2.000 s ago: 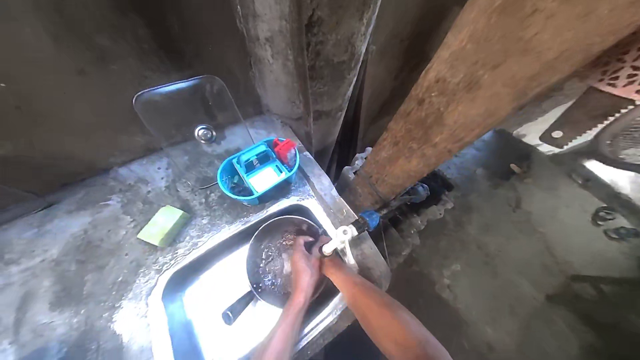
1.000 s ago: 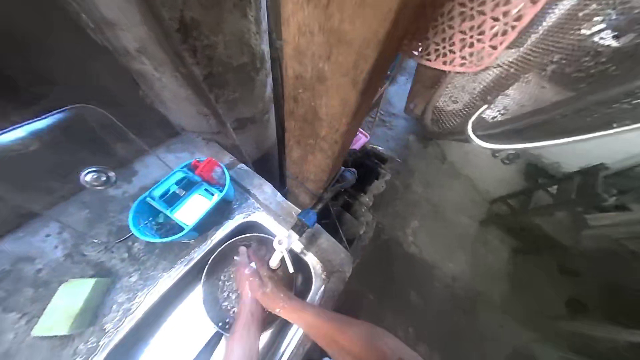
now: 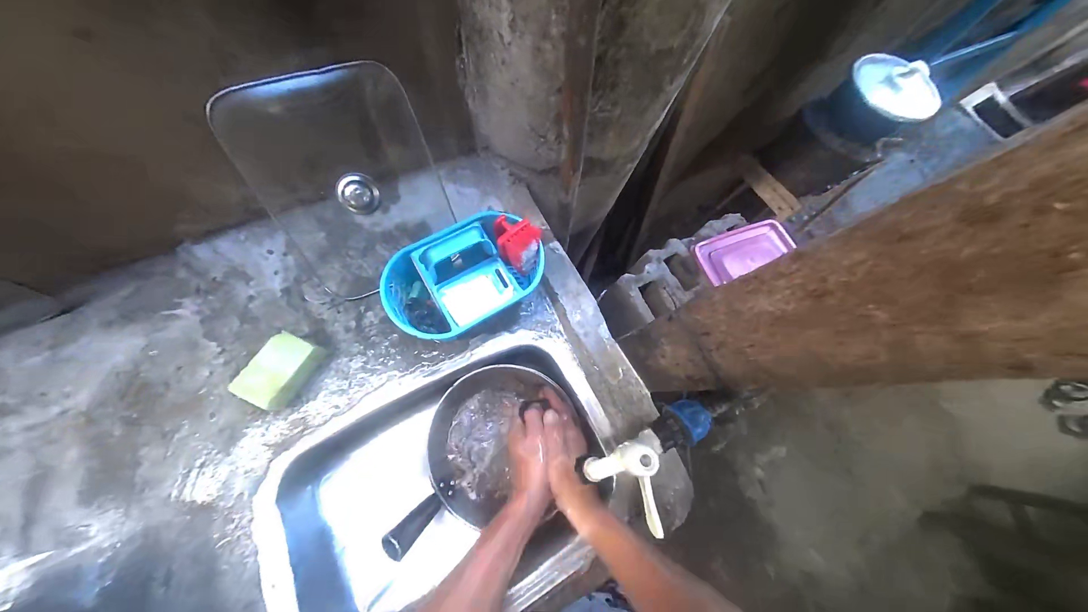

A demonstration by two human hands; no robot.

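Note:
A dark-handled frying pan [image 3: 466, 425] rests in the stainless steel sink [image 3: 316, 463], with clear water or something wet and glossy in it. Both hands are together over the pan's right side, below the white faucet [image 3: 627, 461]. My left hand [image 3: 531, 446] and my right hand [image 3: 564, 438] touch each other, palms inward. Something small and dark shows at the fingertips; whether it is gripped is unclear. The pan's handle [image 3: 412, 527] points to the lower left.
A blue plastic caddy [image 3: 399, 316] with a red brush [image 3: 517, 241] stands behind the sink. A pale green block [image 3: 276, 371] lies on the concrete counter. A glass lid [image 3: 357, 194] leans on the wall. A wooden beam [image 3: 884, 289] and pink basin [image 3: 744, 252] are right.
The view has swung right and then back left. The hands stay together at the pan; their fingers, spread a second ago, now point away over the pan.

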